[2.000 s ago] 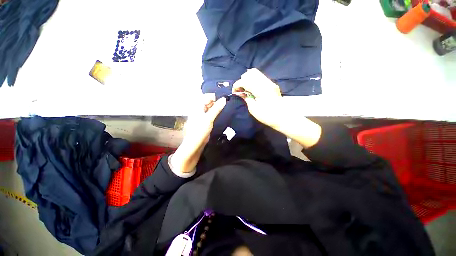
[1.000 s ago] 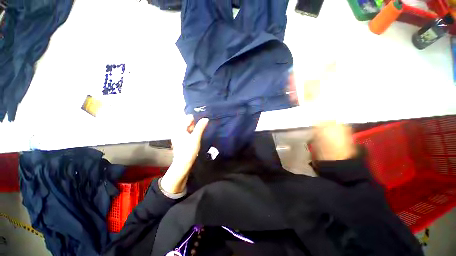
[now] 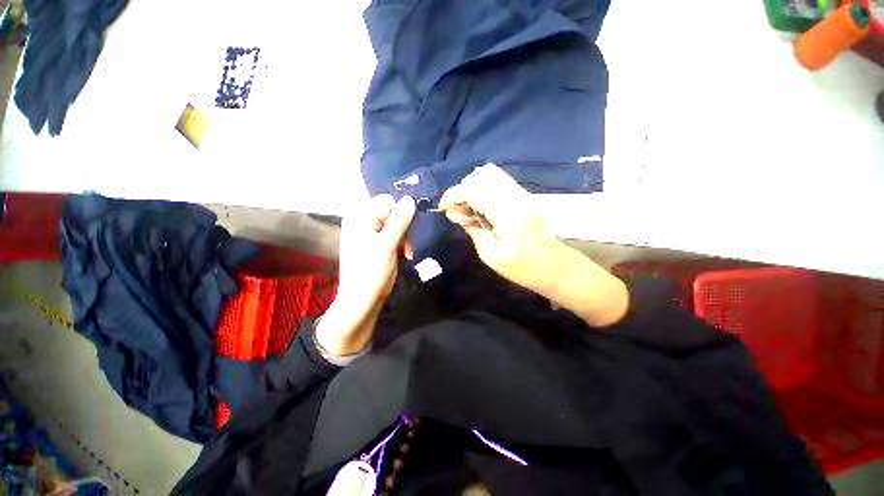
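Observation:
Navy trousers (image 3: pixel 485 97) lie on the white table with the waistband at the near edge, part of it folded down towards my lap. My left hand (image 3: pixel 373 252) pinches the waistband at its fingertips. My right hand (image 3: pixel 509 228) is close on its right, fingers closed around thread snips (image 3: pixel 479 221), of which a bit shows in the palm. A thin light glint, perhaps a needle, shows between the two hands. A white label (image 3: pixel 427 268) shows inside the waistband just below. Thread and button cannot be made out.
On the white table (image 3: pixel 291 145) are a button pile (image 3: pixel 236 77) and a yellow-brown block (image 3: pixel 193 125). Navy cloth lies far left; more navy trousers (image 3: pixel 136 300) hang over a red crate (image 3: pixel 267 315). Another red crate (image 3: pixel 756 325) is below right. An orange thread cone (image 3: pixel 831 37) is upper right.
My right hand, blurred and away to the right a second ago, is back at the waistband beside my left hand. The camera view has shifted. My left hand still holds the cloth.

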